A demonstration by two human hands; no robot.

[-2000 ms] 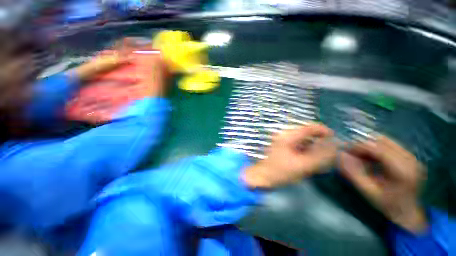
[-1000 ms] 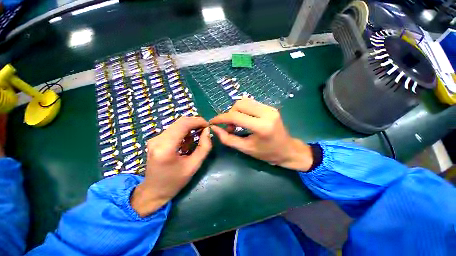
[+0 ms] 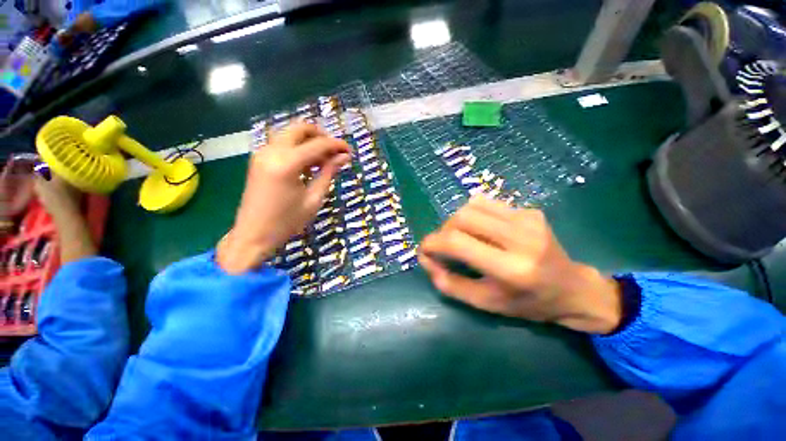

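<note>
A clear tray [image 3: 385,269] packed with columns of small white cells with yellow-amber ends lies left of centre. My left hand [image 3: 289,185] is over its upper left part, thumb and fingertips curled; I cannot tell whether they pinch a cell. A second clear tray [image 3: 539,142] lies to the right with a short group of cells [image 3: 465,172] and a flat green piece [image 3: 482,114]. My right hand [image 3: 508,267] is just below this group, fingers curled, thumb near the index fingertip. Whether it holds a small part is hidden.
A yellow desk fan [image 3: 168,185] stands at the left. A neighbour's blue sleeve [image 3: 82,319] and hand are beside a red parts tray [image 3: 26,280]. A dark grey drum [image 3: 707,185] with white strips stands at the right. A metal post [image 3: 612,39] and small white scrap [image 3: 592,101] are at the back.
My hands were together at the fingertips and are now apart. My left hand has moved up over the full tray; my right hand is lower and further right. The view has shifted left.
</note>
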